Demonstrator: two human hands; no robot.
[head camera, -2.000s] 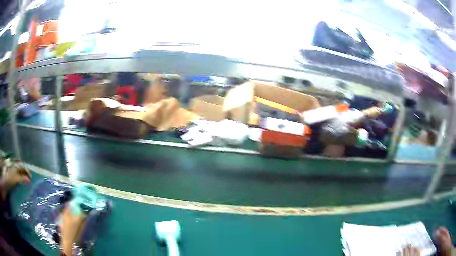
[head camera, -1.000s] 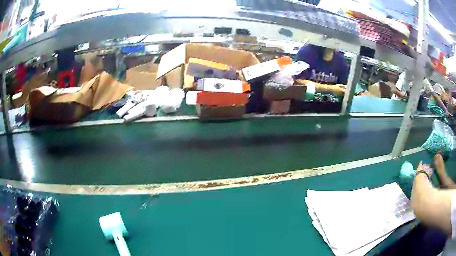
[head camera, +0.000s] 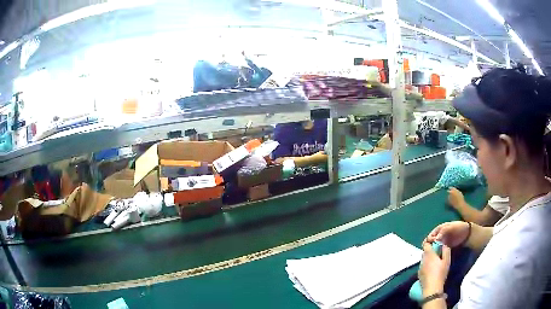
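Observation:
Neither of my hands is in view. White stacked paper sheets (head camera: 353, 271) lie on the green bench top, right of the middle. A mint fan body (head camera: 118, 303) shows only as a small piece, cut off by the bottom edge. Shiny clear plastic (head camera: 37, 300) with dark parts under its glare lies at the bottom left corner, also cut off.
A person in white (head camera: 507, 259) sits at the right, holding a mint part (head camera: 436, 248). A bag of mint pieces (head camera: 459, 172) lies beyond. Across the green belt (head camera: 241, 226) are cartons (head camera: 202, 208), white tubes (head camera: 124, 215) and another person. A metal post (head camera: 397, 121) stands right.
The view has swung right and up. The mint fan body and dark parts have slid to the bottom left edge. The neighbour, only arms before, now shows head and torso, hands together on a mint part.

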